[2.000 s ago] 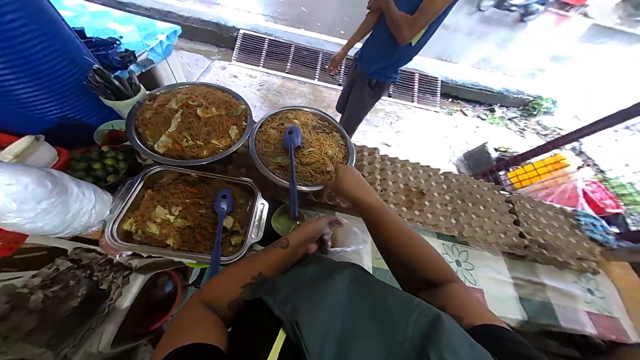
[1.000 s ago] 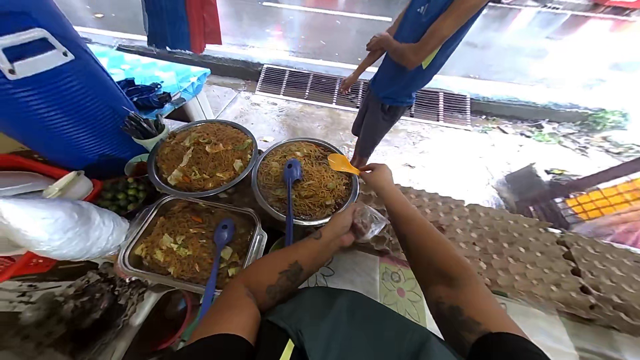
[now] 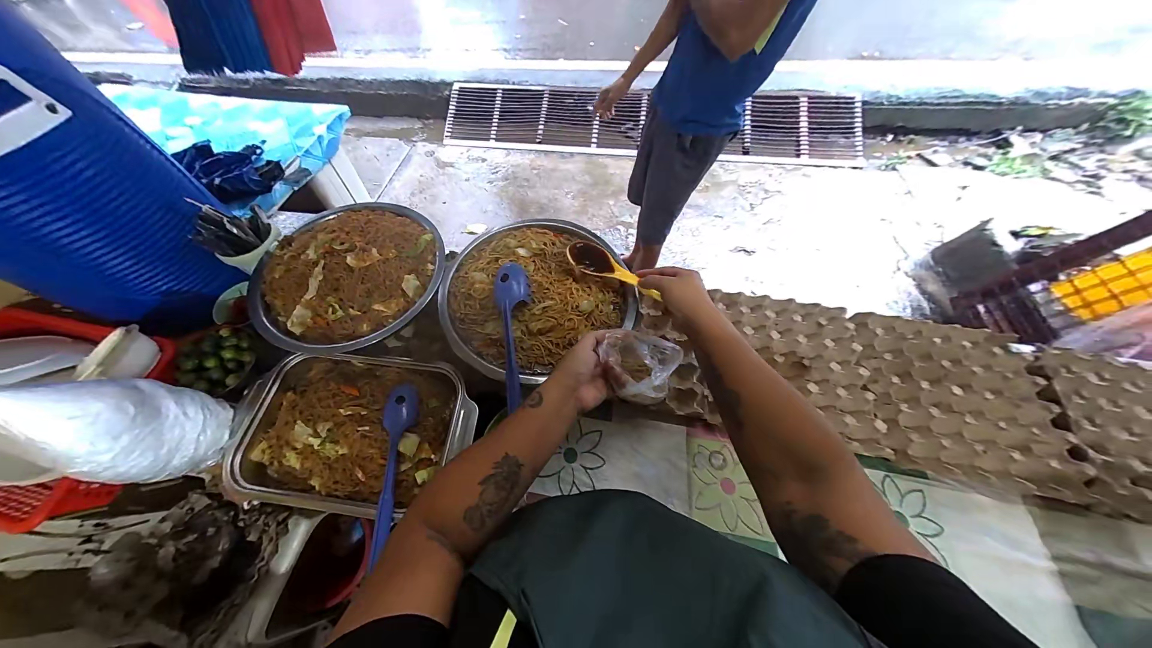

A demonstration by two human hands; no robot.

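Observation:
My left hand holds a clear plastic bag with some food inside, beside the near right rim of a round metal tray of noodles. In my right hand is a yellow plastic ladle, its bowl filled with dark liquid, over the right side of that tray. A blue plastic spoon rests in the same noodles. To the left are a second round tray of noodles and a rectangular metal tray of noodles with another blue spoon.
Stacked cardboard egg trays lie to the right. At left are a large blue drum, a bowl of small green citrus fruits, a roll of plastic bags and a container of dark utensils. A person stands beyond the food.
The yellow ladle, not visible in the oldest frame, came into my right hand over the round tray; it now shows dark liquid in its bowl. The view has shifted.

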